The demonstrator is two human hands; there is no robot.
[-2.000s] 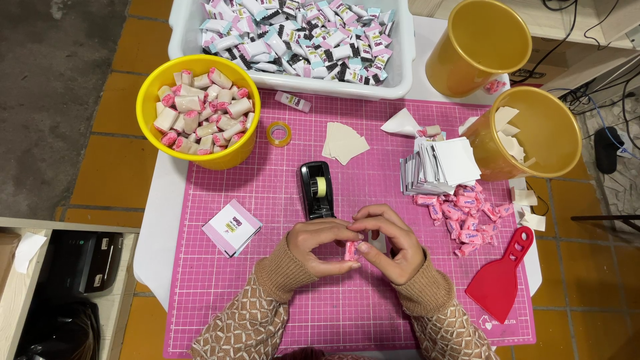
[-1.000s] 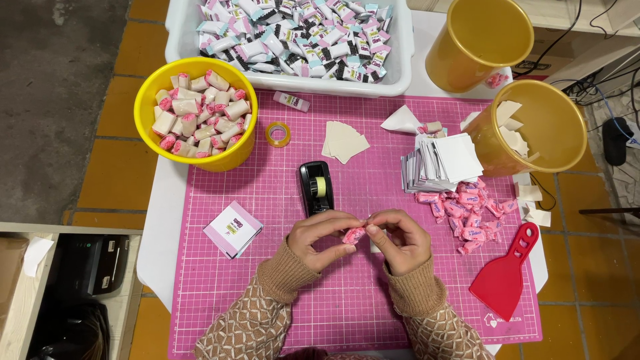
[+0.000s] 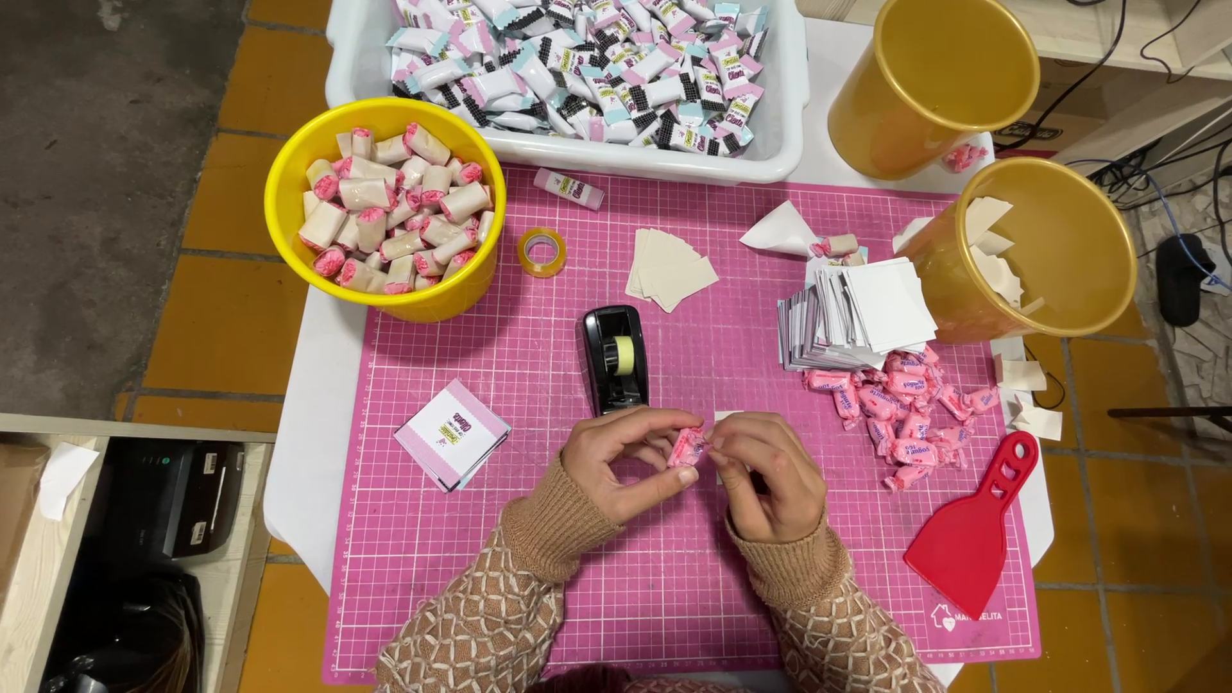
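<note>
A pink wrapped candy (image 3: 686,448) is pinched between the thumb and fingers of my left hand (image 3: 621,467). The fingers of my right hand (image 3: 770,472) meet at the candy's right end, at its wrapper. Partly hidden behind my right hand lies a small pale paper piece. A black tape dispenser (image 3: 616,361) stands just beyond my left hand. Right of my hands, pink wrapped candies (image 3: 910,409) lie in a heap beside a stack of white paper cards (image 3: 881,308). Square printed papers (image 3: 452,435) lie to the left. Several cream paper pieces (image 3: 669,269) lie fanned beyond the dispenser.
A yellow bucket (image 3: 433,303) holds paper-wrapped candies. Behind stands a white tub (image 3: 674,164) of printed packets. Two gold cups, one upper (image 3: 866,135) and one lower (image 3: 1088,279), stand at the right. A tape roll (image 3: 542,252) and a red scraper (image 3: 972,539) lie on the pink cutting mat (image 3: 635,616).
The candy is between both hands throughout, and its angle in my left fingers has changed. My right fingers have curled in at its end.
</note>
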